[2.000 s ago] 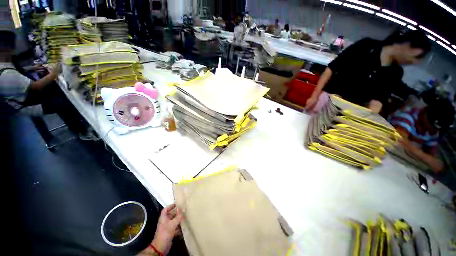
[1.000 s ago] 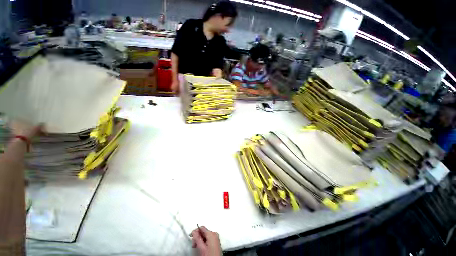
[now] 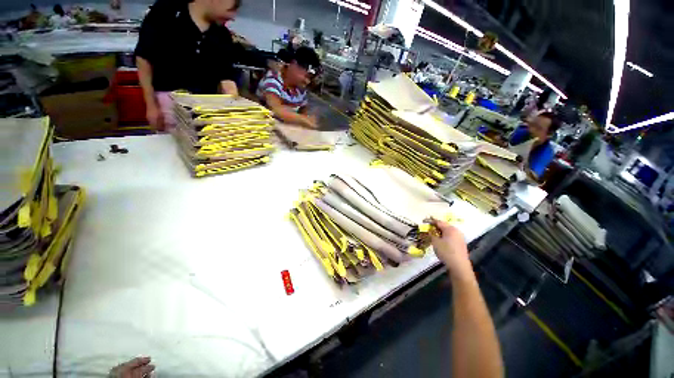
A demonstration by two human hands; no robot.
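A low pile of curled beige-grey bag panels (image 3: 369,215) with yellow binding lies near the table's front edge. My right hand (image 3: 446,242) reaches in from the lower right, its fingers closed on the yellow corner of a panel at the pile's right end. Whether it also holds snips cannot be told. My left hand (image 3: 134,368) is at the bottom edge, partly cut off; its visible fingers look empty and loosely apart. A tall panel stack (image 3: 29,214) is cut off at the left edge.
A small red rectangle (image 3: 287,282) lies on the white table (image 3: 170,251). A person in black stands behind a panel stack (image 3: 222,134); a person in stripes sits beside it. Another tall stack (image 3: 414,140) stands at the back right. The dark floor shows beyond the front edge.
The view has turned right. My right hand has moved from the bare table to the curled pile and taken a panel corner. My left hand has left the left stack and is now low.
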